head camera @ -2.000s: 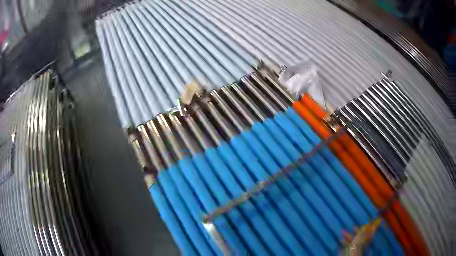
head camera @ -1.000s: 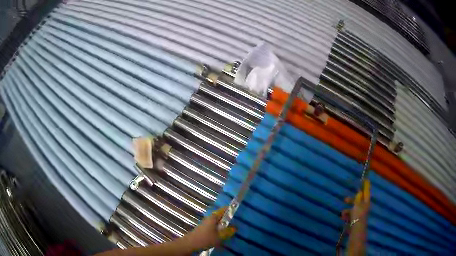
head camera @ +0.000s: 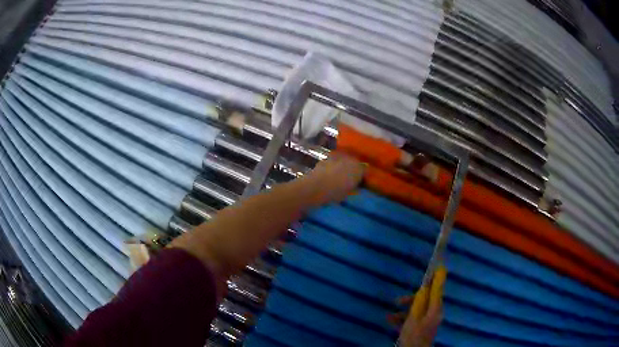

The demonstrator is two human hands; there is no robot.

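A grey metal frame (head camera: 390, 124) stands tilted over the ridged blue cloth (head camera: 366, 271) and orange cloth (head camera: 400, 186). My right hand (head camera: 424, 308), with yellow finger covers, grips the frame's right bar near the bottom. My left hand (head camera: 343, 177) reaches inside the frame's outline to the left end of the orange cloth; its fingers are blurred and mostly hidden, so its hold cannot be told. My left forearm covers the lower part of the frame's left bar. White crumpled thin cloth (head camera: 315, 125) lies behind the frame's upper left corner.
Pale blue ridged cloth (head camera: 102, 162) lies at left, with white ridged cloth (head camera: 224, 47) behind. Bare metal rods (head camera: 224, 166) show between cloths, and more bare rods (head camera: 482, 101) at upper right. A tan pad (head camera: 138, 253) and small clips (head camera: 551, 207) sit at cloth edges.
My left hand has left the frame's left bar and moved up to the orange cloth. The frame and my right hand have shifted left in view; the right hand still holds the frame.
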